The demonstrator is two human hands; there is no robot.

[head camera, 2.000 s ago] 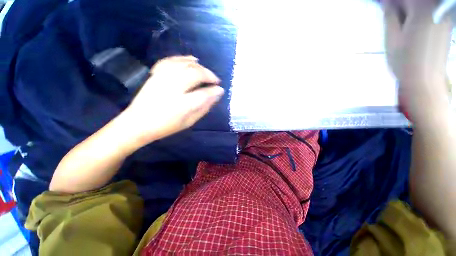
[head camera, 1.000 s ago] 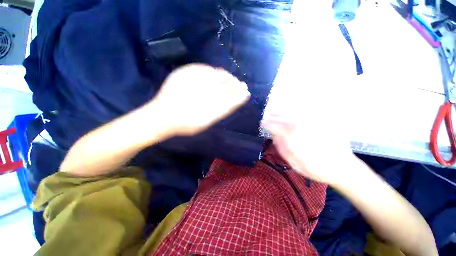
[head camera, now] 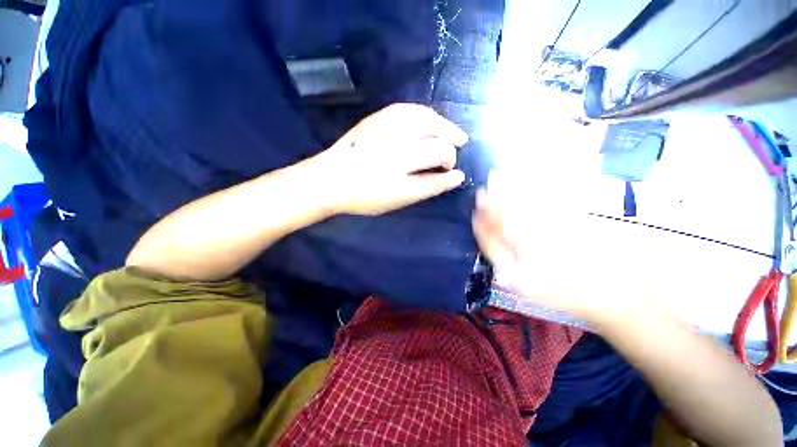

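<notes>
A large dark navy garment piece (head camera: 201, 96) is heaped over the left of the table and hangs over the lap. A small grey-black patch (head camera: 322, 77) lies on it. Pale thread tails (head camera: 446, 33) show near its right side. My left hand (head camera: 398, 161) lies on the cloth, thumb and fingers bent close together; whether it pinches cloth cannot be told. My right hand (head camera: 542, 249) is at the cloth's right edge, overexposed, with its fingertips near the edge; its grip is unclear.
The sewing machine's metal parts (head camera: 647, 87) are at upper right, with a blue-grey block (head camera: 634, 150) below them. Scissors with red and yellow handles (head camera: 758, 323) lie at the table's right edge. A blue crate (head camera: 26, 218) is at far left.
My right hand has come from the far right to the cloth's edge. My left hand has shifted right in view. The camera view has moved, and machine parts and scissors now show.
</notes>
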